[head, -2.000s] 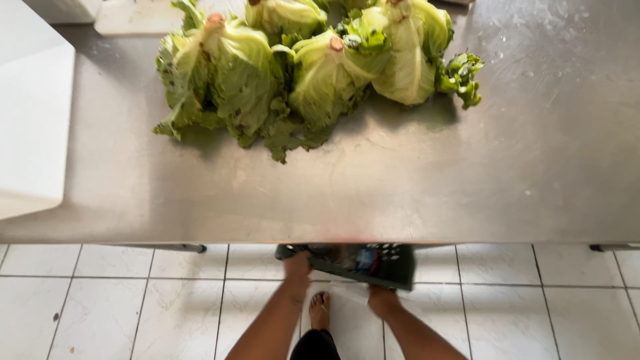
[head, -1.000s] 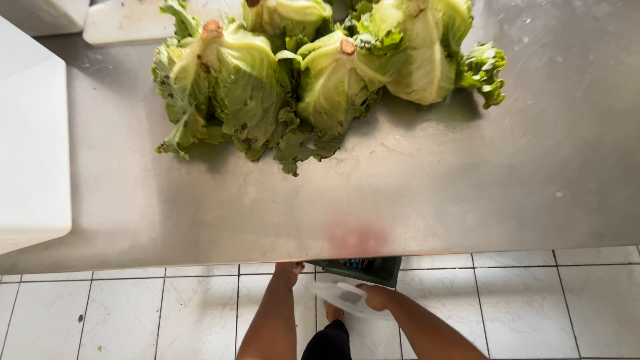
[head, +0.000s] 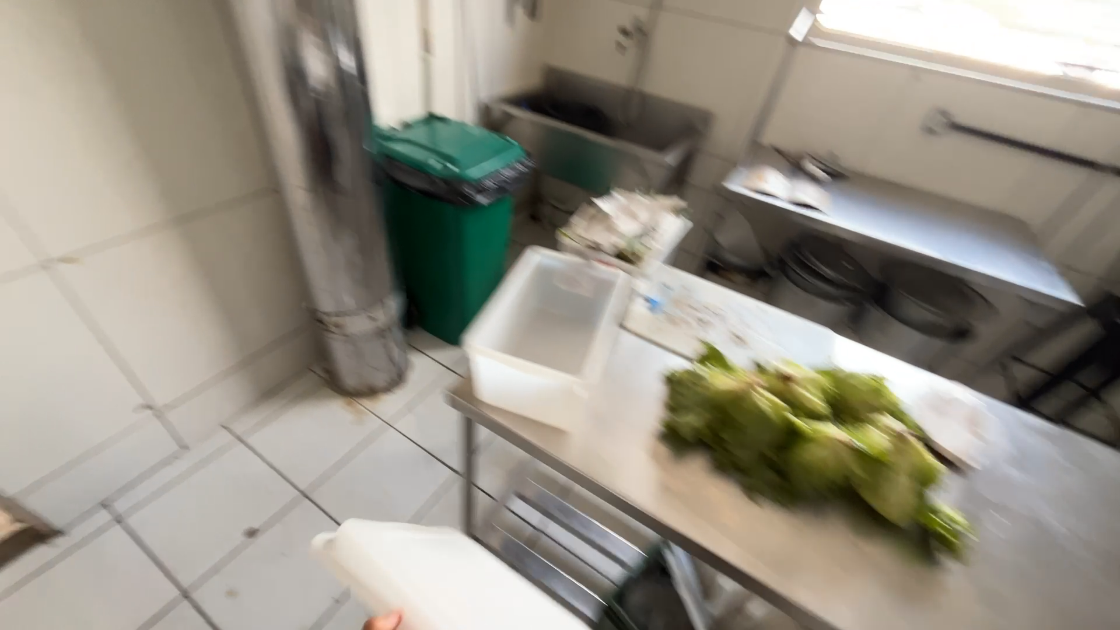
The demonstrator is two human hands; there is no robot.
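Observation:
At the bottom of the view, a white plastic container or lid (head: 455,582) is held up beside the table. Fingertips of my left hand (head: 383,621) show at its lower edge; the rest of that hand is out of frame. My right hand is not seen. Several heads of leafy lettuce (head: 814,437) lie in a pile on the stainless steel table (head: 700,516). An open, translucent white plastic bin (head: 547,332) stands on the table's left corner. Under the table, the dark green crate (head: 647,595) shows partly. The picture is blurred.
A white cutting board (head: 691,311) with scraps lies behind the lettuce, near a container heaped with leaves (head: 626,227). A green lidded waste bin (head: 455,227) stands beside a metal column (head: 341,201). Further back are a steel sink (head: 612,131) and a second steel table (head: 927,232).
The view has swung widely to the left and up. Earlier both hands were low at the table's edge by the green crate; now the white plastic piece is raised with my left fingertips on it.

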